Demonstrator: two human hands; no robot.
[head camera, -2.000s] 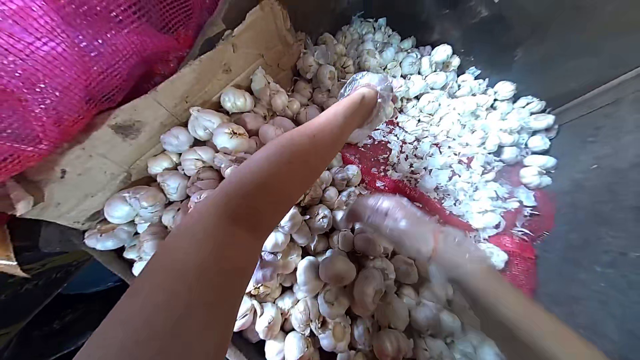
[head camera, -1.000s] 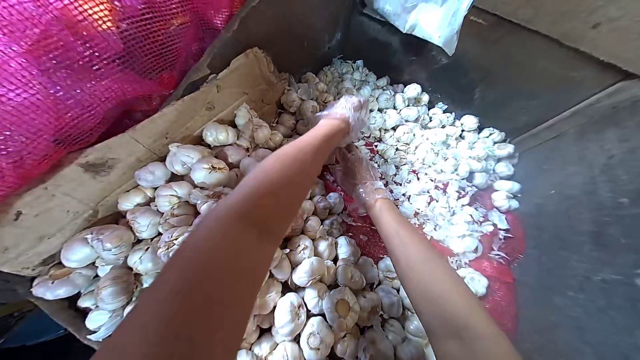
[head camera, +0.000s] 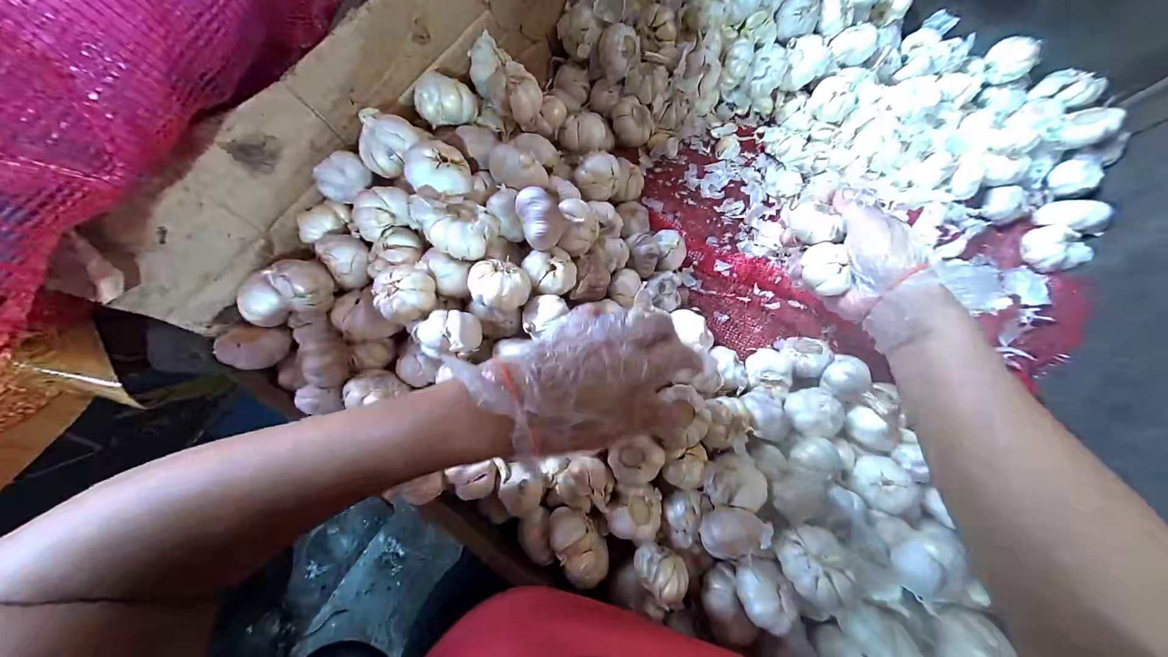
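Note:
Both hands wear clear plastic gloves, each with a band at the wrist. My right hand (head camera: 876, 251) is closed around garlic bulbs (head camera: 826, 267), just above a red mesh sheet (head camera: 757, 297) strewn with loose skins. My left hand (head camera: 602, 374) lies palm down over the middle of a large heap of garlic bulbs (head camera: 456, 228); its fingertips touch bulbs, and whether it grips one cannot be told. Whiter garlic bulbs (head camera: 912, 119) with flakes of skin are piled beyond my right hand. More bulbs (head camera: 812, 557) spread below and between the forearms.
A flattened cardboard piece (head camera: 228, 182) edges the heap at the left. Beyond it bulges a pink mesh sack (head camera: 109, 109). A dark grey surface (head camera: 1113, 365) lies at the right. Something red (head camera: 566, 625) shows at the bottom edge, below the heap.
The hands were close together near the far pile; now they are apart, my left hand back over the heap's middle and my right hand over the red mesh with bulbs. The view has shifted.

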